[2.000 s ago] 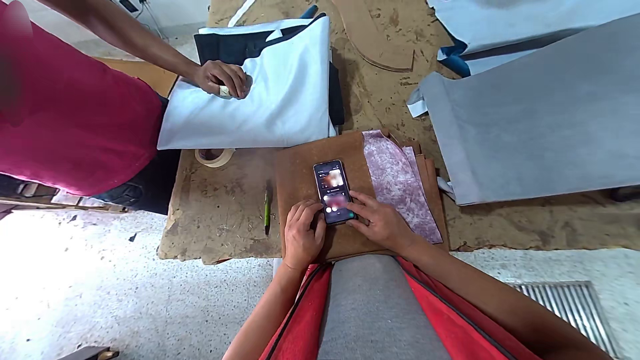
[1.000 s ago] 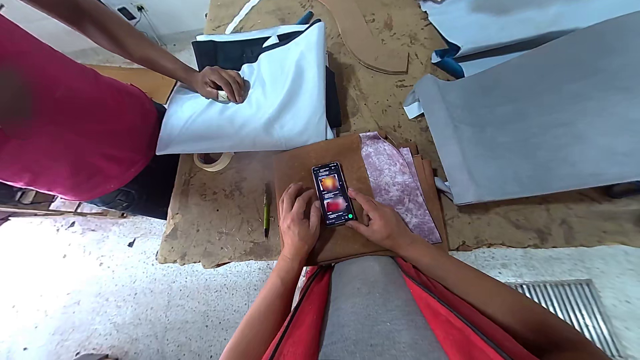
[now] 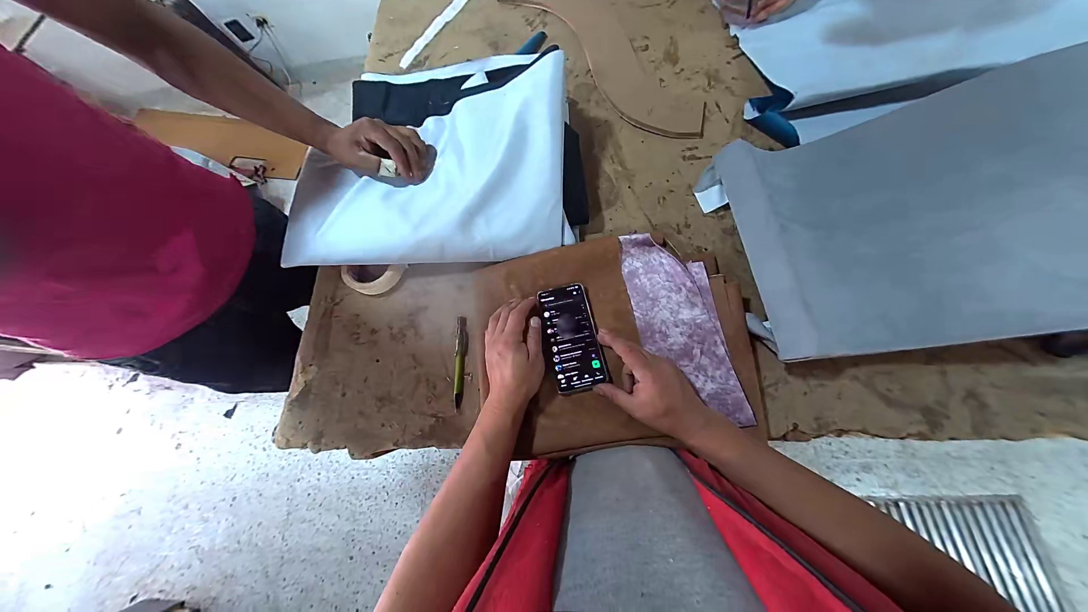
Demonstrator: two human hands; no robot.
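A smartphone (image 3: 574, 338) with a lit, dark screen lies on folded brown material (image 3: 544, 425) near the table's front edge. My left hand (image 3: 513, 348) rests on that material along the phone's left side, fingertips by its upper edge. On the other side, my right hand (image 3: 650, 382) has its thumb and index finger at the phone's lower right edge. Whether either hand grips the phone, I cannot tell. A mottled purple piece of material (image 3: 684, 327) lies right of the phone. A green and dark pen (image 3: 460, 361) lies left of my left hand.
At the left a person's hand (image 3: 387, 153) rests on folded white material (image 3: 476, 187). A roll of masking tape (image 3: 372, 278) lies beside it on the worn table (image 3: 374, 365). Large grey sheets (image 3: 918, 204) cover the right side. A curved brown piece (image 3: 629, 68) lies at the back; another hand shows top right.
The phone's screen has gone from coloured pictures to a dark list. My right hand has shifted slightly along the phone's edge. A hand has come into view at the top right.
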